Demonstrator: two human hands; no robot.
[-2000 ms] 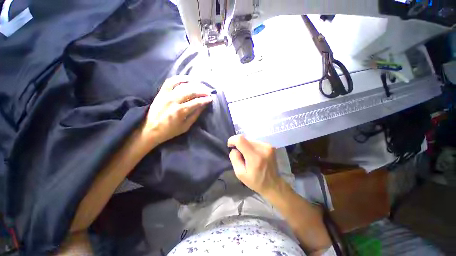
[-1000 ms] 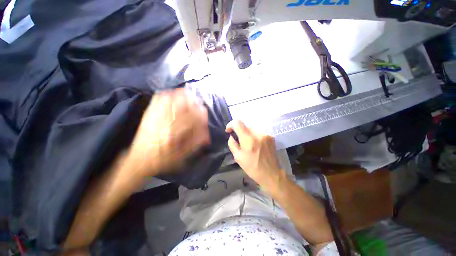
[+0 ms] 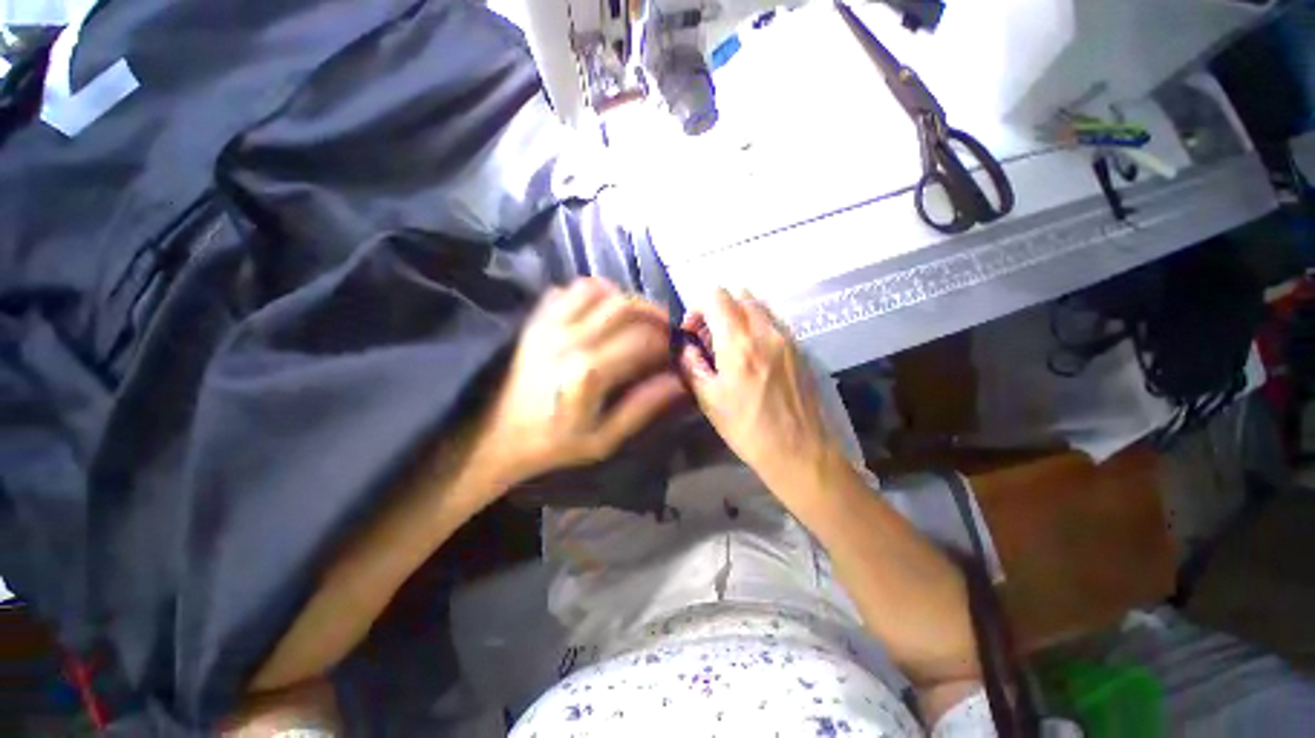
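Note:
Dark shiny cloth (image 3: 346, 303) spreads from the upper left over the table's front edge and toward my lap. My left hand (image 3: 591, 375) is slightly blurred, on the cloth near its right edge, with its fingertips at the fabric edge. My right hand (image 3: 750, 378) pinches the dark fabric edge (image 3: 678, 329) between thumb and fingers, close beside my left fingertips. The cloth runs up toward the presser foot area (image 3: 617, 104) of the white sewing machine (image 3: 555, 51), where lamp glare hides the needle and detail.
Black-handled shears (image 3: 945, 159) lie right of the needle area. Small yellow-green tools (image 3: 1108, 133) and a small dark item (image 3: 1113, 188) lie at the table's right end. A printed ruler (image 3: 923, 281) runs along the front edge. A pale strip (image 3: 90, 98) lies on the cloth at upper left.
My left hand has moved from higher on the cloth down and right, next to my right hand. My right hand still pinches the edge. The view has shifted slightly; the cloth is more folded.

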